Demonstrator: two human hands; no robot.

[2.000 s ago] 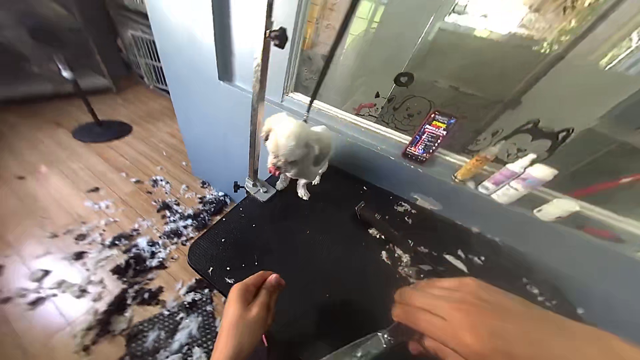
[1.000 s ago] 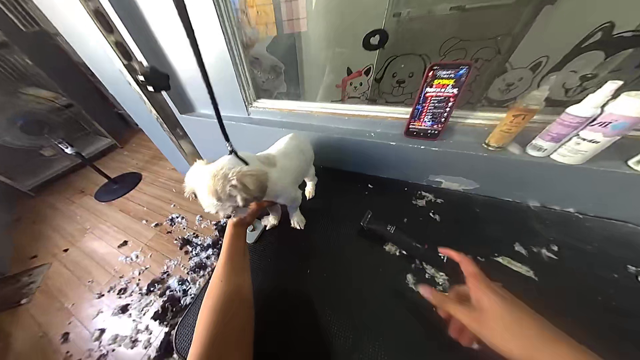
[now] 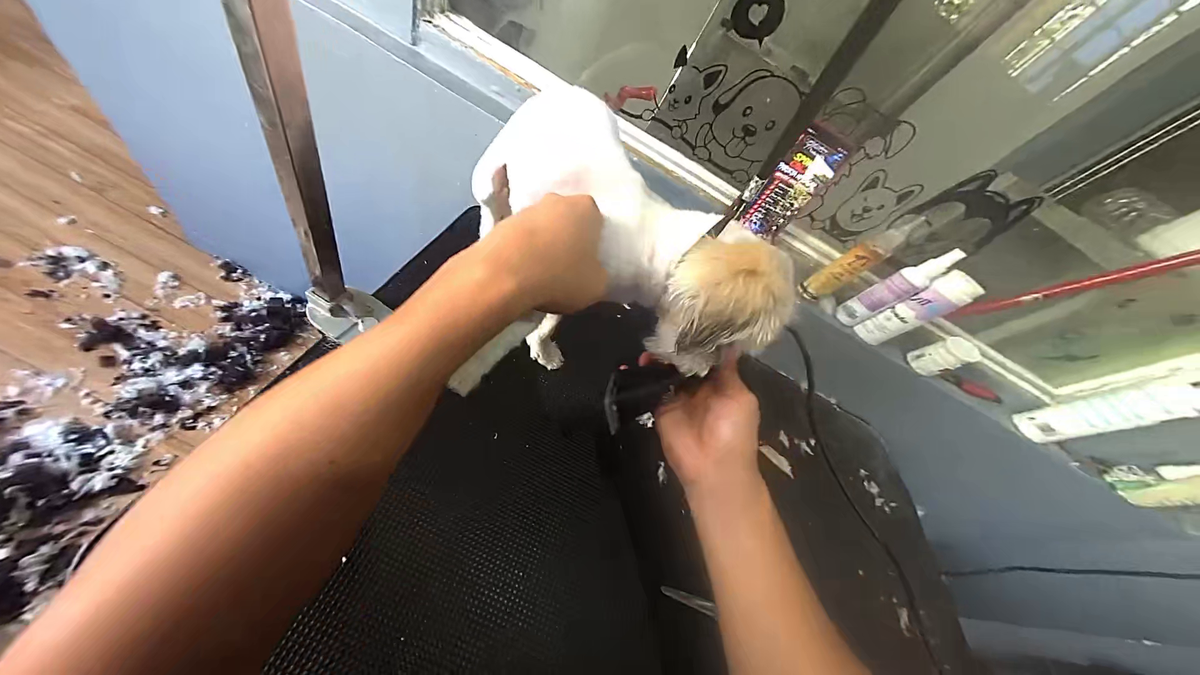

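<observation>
A short-haired white dog (image 3: 572, 150) with a tan and grey head (image 3: 731, 291) stands on the black grooming table (image 3: 487, 525), its head toward the right. My left hand (image 3: 553, 253) is closed against the dog's side near its rear; its fingers are mostly hidden. Beneath the muzzle, my right hand (image 3: 710, 427) is turned palm up, with a black electric clipper (image 3: 642, 389) in its grip, partly hidden. A dark cord (image 3: 830, 459) curves along the table to the right. A dark tether runs up from the dog's neck.
A metal post (image 3: 291, 141) is clamped (image 3: 342, 314) at the table's left edge. Cut fur (image 3: 187, 347) covers the floor. Along the window ledge are a phone (image 3: 795, 183), an amber bottle (image 3: 848, 267) and white bottles (image 3: 923, 305). A thin metal tool (image 3: 689, 600) lies near my right forearm.
The dog has turned so its head points right. My left hand has gone from its chin to its side. My right hand, empty a second ago, now holds the clipper that lay on the table.
</observation>
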